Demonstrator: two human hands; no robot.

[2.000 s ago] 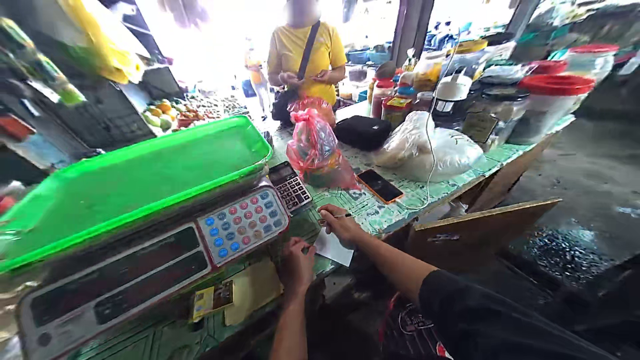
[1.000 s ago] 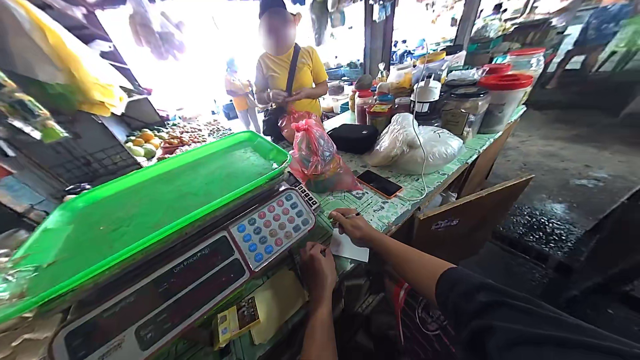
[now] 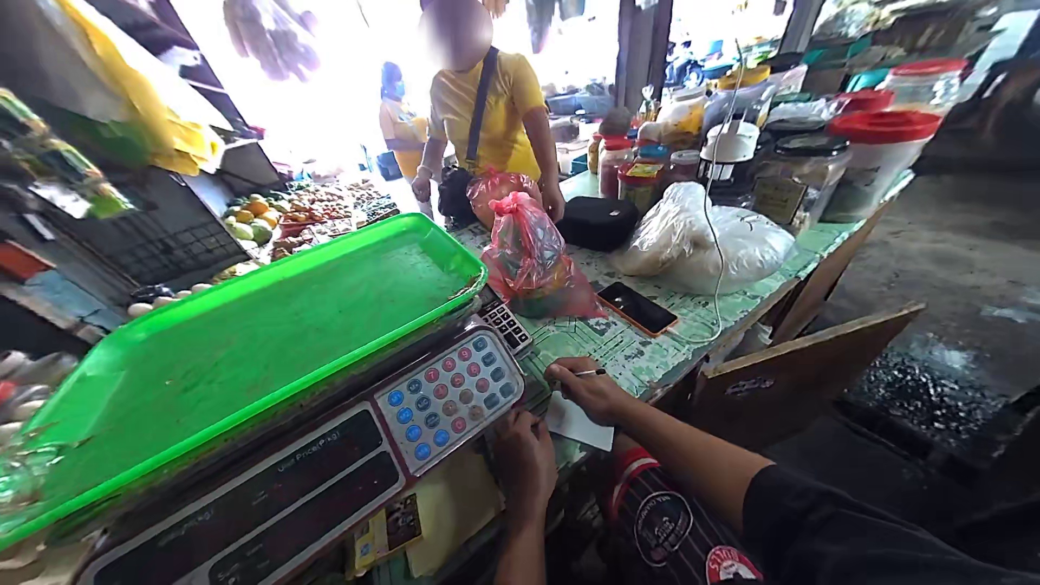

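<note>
My right hand [image 3: 589, 388] is closed around a pen [image 3: 590, 372] over a small sheet of white paper [image 3: 578, 422] on the green patterned table. Close to the paper's left side, my left hand [image 3: 524, 443] has its fingers curled beside the keypad [image 3: 451, 398] of a weighing scale; whether it holds anything cannot be told. The scale carries a green plastic tray [image 3: 268, 325]. A calculator [image 3: 504, 325] lies partly behind the scale. Beyond my right hand are a smartphone [image 3: 636, 309] and a knotted red plastic bag [image 3: 532, 260] with its contents partly visible.
A person in a yellow shirt [image 3: 487, 114] stands across the table. White plastic bags [image 3: 707, 244], a black case [image 3: 600, 221] and lidded jars [image 3: 800, 179] occupy the far right side. A cable [image 3: 719, 276] runs over the table. A wooden board [image 3: 804, 374] juts out at right.
The view has shifted, uncovering more of the person opposite than two seconds ago. My right hand stays on the pen at the paper, and my left hand remains beside the scale.
</note>
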